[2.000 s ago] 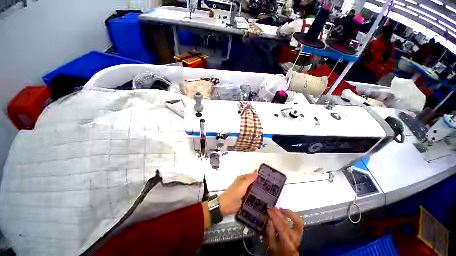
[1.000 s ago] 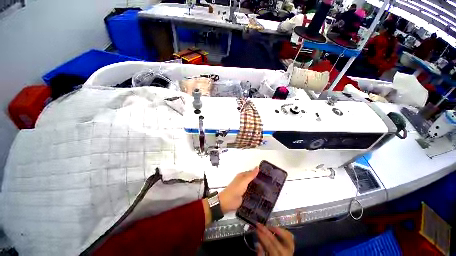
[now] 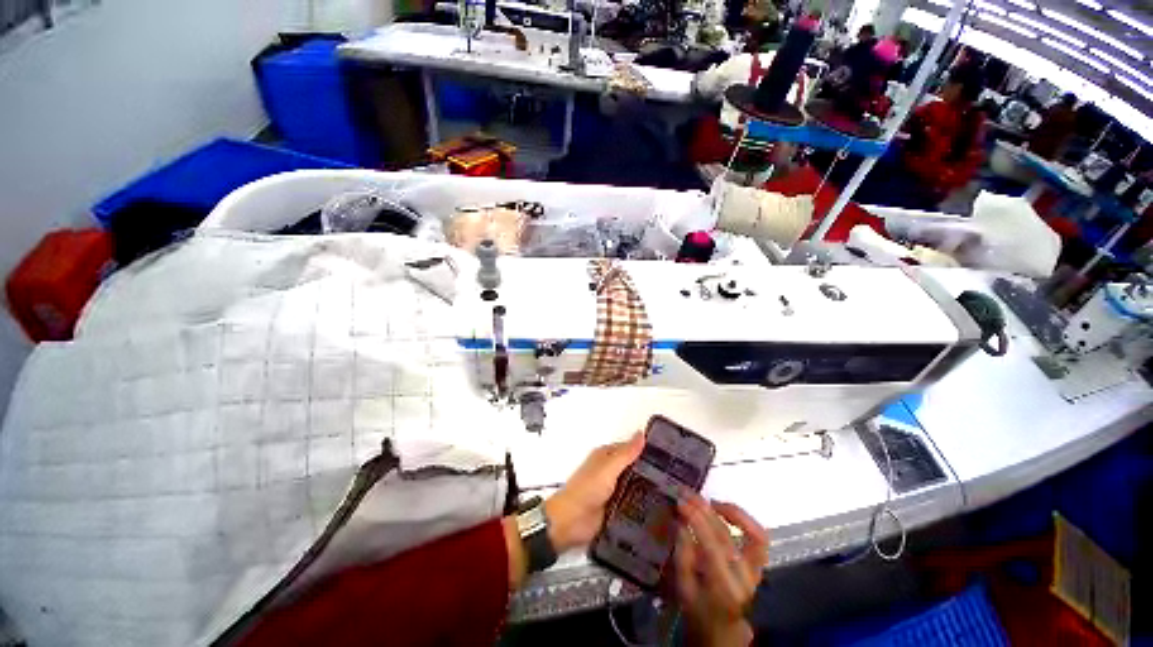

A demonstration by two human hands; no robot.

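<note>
A smartphone (image 3: 651,499) with a lit screen lies tilted in my left hand (image 3: 592,495), which holds it by its left side. My left wrist wears a watch below a red sleeve. My right hand (image 3: 718,569) is at the phone's lower right, with fingers over the screen's edge; whether a fingertip touches the glass cannot be told. A thin white cord hangs at the phone's lower end. The white quilted sheet (image 3: 253,379) with a dark raw seam edge covers the table left of the needle; no hand is on it.
The white sewing machine head (image 3: 809,310) stands behind the phone, with a checked scrap (image 3: 620,331) draped over it. Thread cones (image 3: 786,70) stand behind. Blue bins (image 3: 316,108) and a red container (image 3: 61,281) are at left. Other workstations and people are in the background.
My right hand has moved up from below the phone to its lower right part, fingers over the screen. The screen shows different content. The view has shifted slightly.
</note>
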